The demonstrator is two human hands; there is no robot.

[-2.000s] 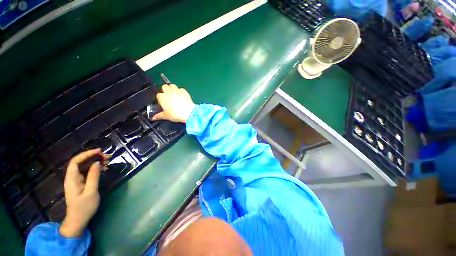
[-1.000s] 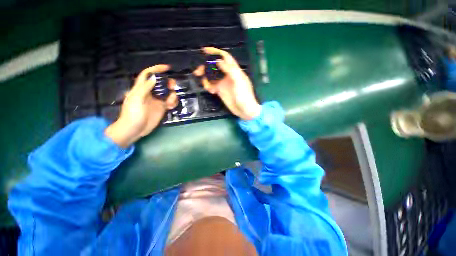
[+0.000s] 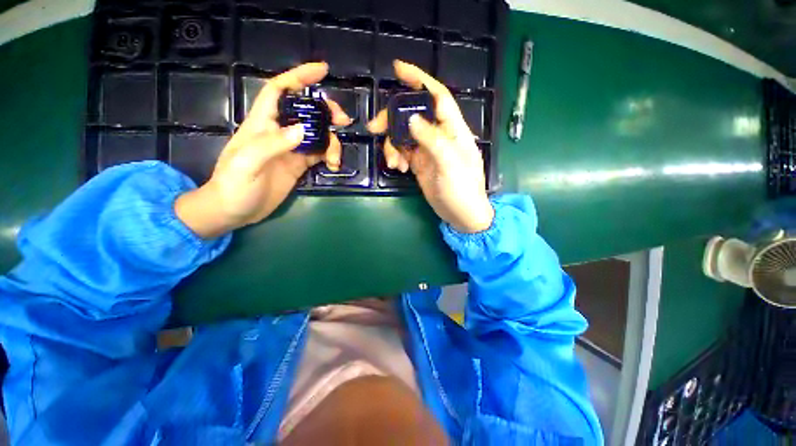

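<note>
My left hand holds a small black smartwatch by its edges, its screen lit with lines of white text and the thumb over the screen's lower part. My right hand holds a second smartwatch, screen up, dark with one short line of pale text, the thumb on its lower part. Both are held above the near rows of a black compartment tray. The text is too small to read. Side buttons cannot be made out.
Two dark pieces with round marks lie in the tray's far left pockets. A pen lies right of the tray on the green bench top. A small fan stands at the right edge. Another gridded tray is at the lower right.
The view has swung and moved closer over the tray. Both hands have come together above it, each holding a watch, and thumbs now rest on the screens. The left screen now shows text lines.
</note>
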